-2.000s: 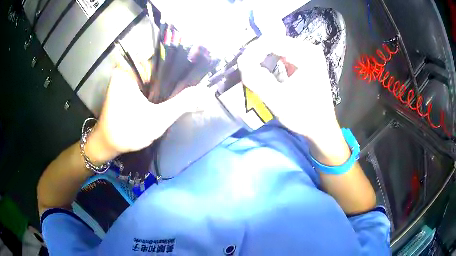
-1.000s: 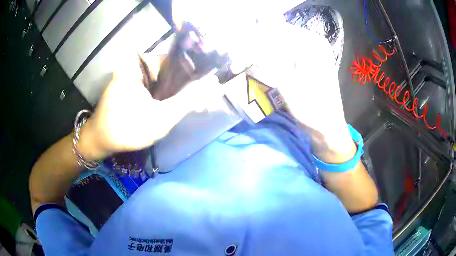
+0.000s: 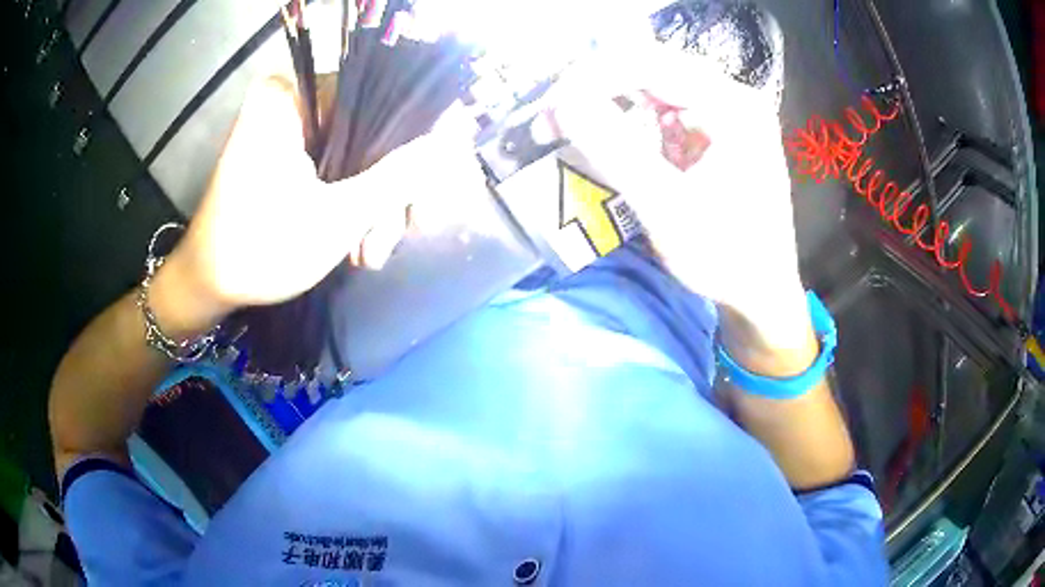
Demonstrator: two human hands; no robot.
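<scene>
My left hand (image 3: 275, 218) holds a fistful of thin dark cables (image 3: 372, 103) between thumb and fingers; their coloured ends point up toward the glare. My right hand (image 3: 699, 195) is over the machine, right of the white label with a yellow arrow (image 3: 588, 206). It is washed out by the lamp light, and I cannot tell whether its fingers hold anything. Metal machine parts (image 3: 521, 132) show between the hands, partly lost in glare.
A light metal plate (image 3: 447, 275) lies below the hands. A red coiled hose (image 3: 905, 195) hangs at the right. A shiny crumpled-looking surface (image 3: 728, 40) is at the upper right. A blue basket (image 3: 246, 401) sits at the lower left, beside blue and silver parts (image 3: 304, 396).
My left hand has moved slightly left and up with the cables, which now fan more upright. My right hand's fingers have shifted, uncovering more of the machine parts and the arrow label.
</scene>
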